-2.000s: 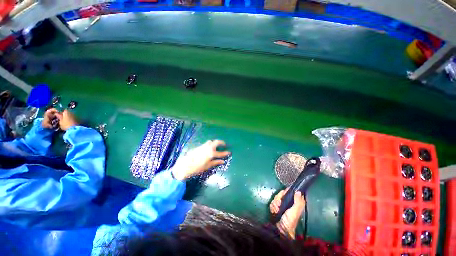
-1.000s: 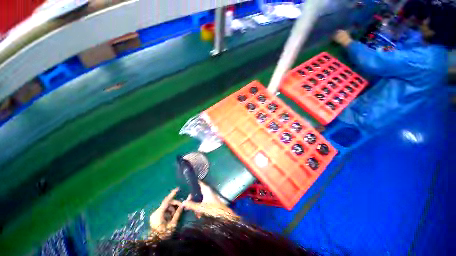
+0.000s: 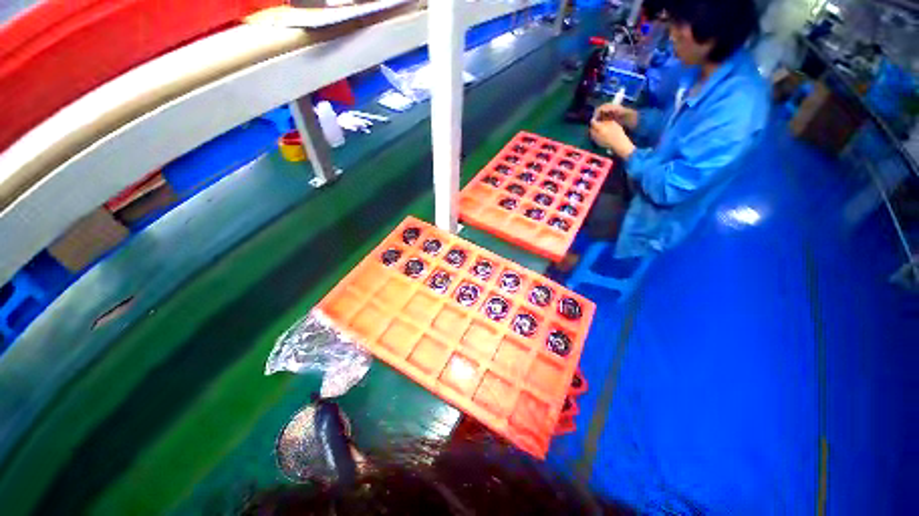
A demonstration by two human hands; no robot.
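The electric screwdriver point(image 3: 333, 435) shows at the lower left, its black body upright over the round dish of screws point(image 3: 292, 443). Only a small part of my right hand point(image 3: 359, 462) shows at its lower end; dark hair hides the rest. My left hand is not in view. The orange-red compartment tray point(image 3: 403, 343) lies in the middle. Dark round units point(image 3: 497, 307) fill two rows along its far right side; the nearer pockets hold none.
A clear crumpled bag point(image 3: 317, 353) lies at the tray's left corner. Stacked lower trays point(image 3: 571, 403) show under its right side. A second filled tray point(image 3: 514, 234) lies beyond a white post point(image 3: 445, 121). A person in blue point(image 3: 695, 131) works beside it. The green belt point(image 3: 202, 302) runs along the left.
The view has swung right, bringing the trays and the other person toward the middle. My left hand, earlier beside the screwdriver, has left the view. My right hand is now mostly hidden.
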